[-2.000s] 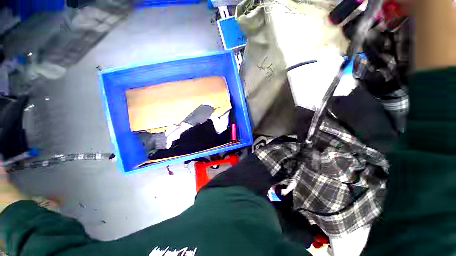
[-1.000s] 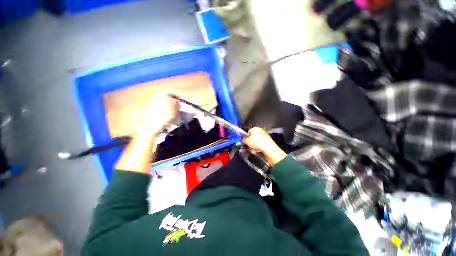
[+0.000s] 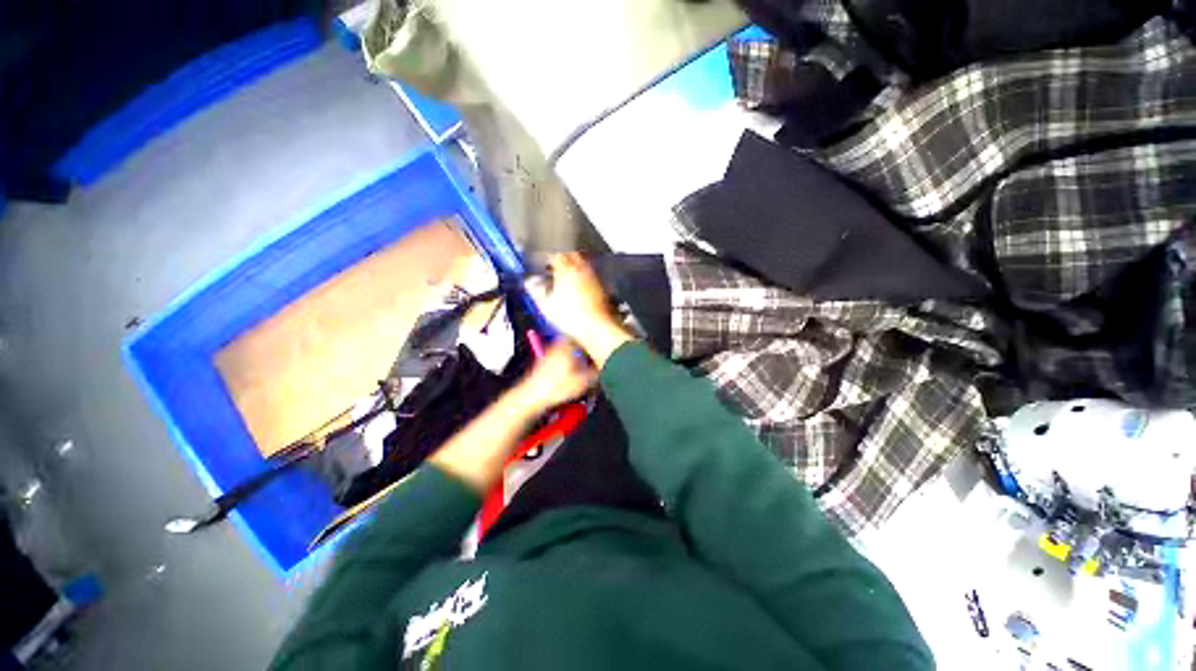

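My right hand (image 3: 577, 308) is at the right rim of the blue bin (image 3: 171, 400), fingers bent on a dark narrow strip; the tips are blurred. My left hand (image 3: 554, 380) is just below it, blurred, close to the same spot; its fingers are partly hidden. A dark strip (image 3: 282, 475) lies across the bin and hangs over its left rim with a pale end. Black and white cloth pieces (image 3: 453, 383) lie in the bin beside brown cardboard (image 3: 321, 347). The plaid garment (image 3: 807, 380) lies to the right of my hands, with a plain black panel (image 3: 820, 223) on it.
A white sewing machine (image 3: 1102, 452) with a yellow part stands at the lower right. Khaki cloth (image 3: 590, 59) lies at the top centre beside the white table surface (image 3: 643, 171). A red object (image 3: 495, 505) is near my lap. More plaid cloth (image 3: 1089, 216) lies at the right.
My hands have come together at the bin's right rim; before, they were apart with a strip stretched between them. The view has turned, showing more plaid cloth and the sewing machine.
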